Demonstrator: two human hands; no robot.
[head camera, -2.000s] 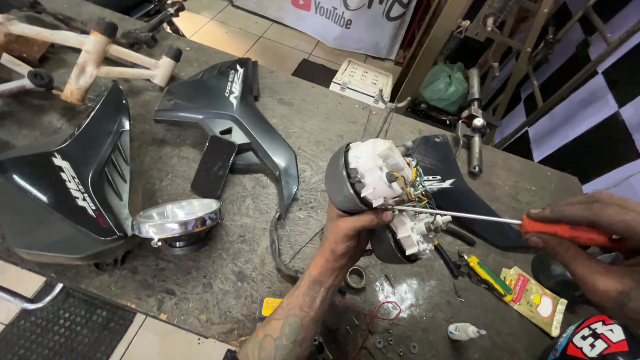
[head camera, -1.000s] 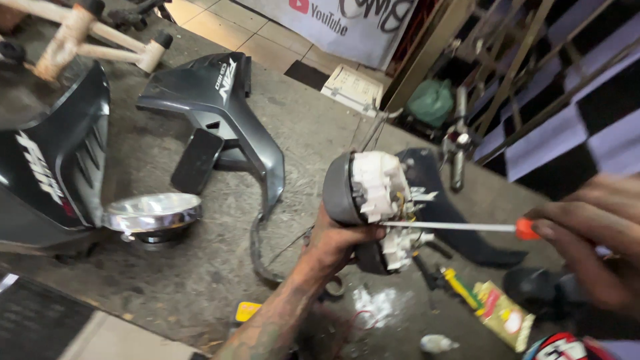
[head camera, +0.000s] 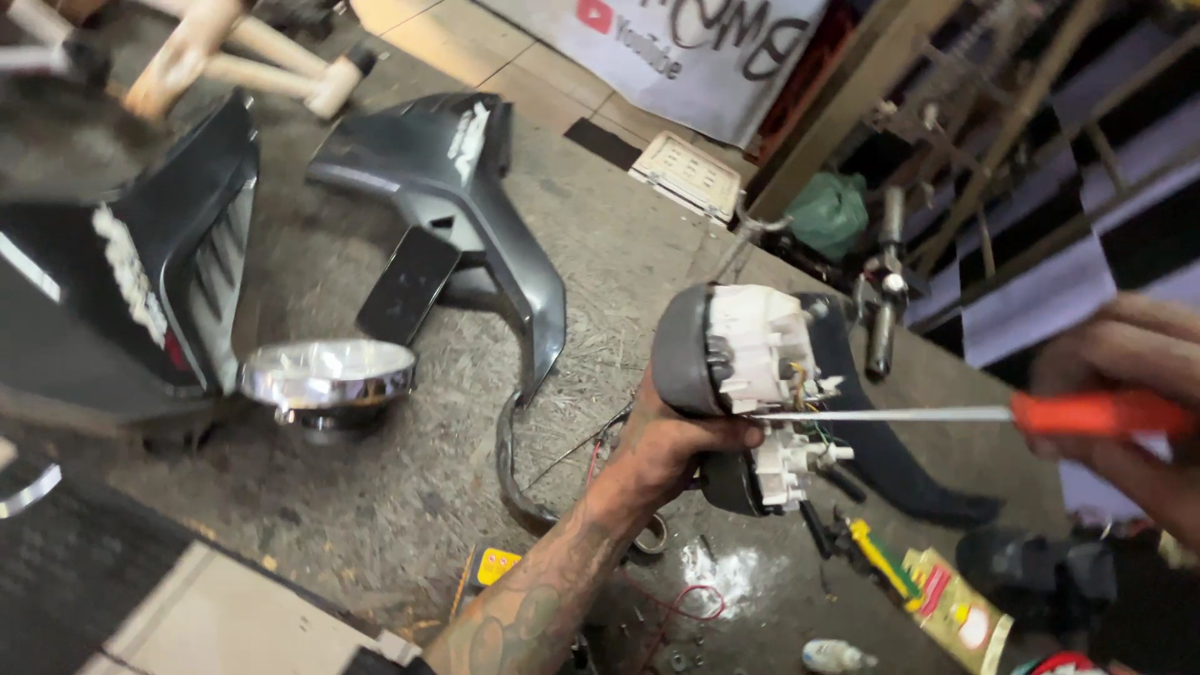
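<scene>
My left hand (head camera: 680, 441) grips a motorcycle instrument cluster (head camera: 750, 347) with a dark grey cover and a white plastic back, from which thin wires come out. The cluster is held up on its side above the workbench. At the right edge my right hand (head camera: 1116, 403), blurred, holds the red handle of a screwdriver (head camera: 900, 414). Its long metal shaft lies level across the view, and the tip end reaches the white back near my left thumb. Whether the tip sits on a screw cannot be told.
Dark motorcycle fairing panels (head camera: 516, 272) (head camera: 84, 272), a phone (head camera: 410, 286) and a round headlight (head camera: 328, 373) lie on the workbench (head camera: 375, 506) to the left. At the lower right are a small bottle (head camera: 834, 655), a yellow packet (head camera: 956, 600) and a curved black part (head camera: 872, 450). A cable (head camera: 506, 459) lies behind my left forearm.
My right hand's fingers have shifted around the red handle. The screwdriver's tip end stays at the cluster, which my left hand still holds.
</scene>
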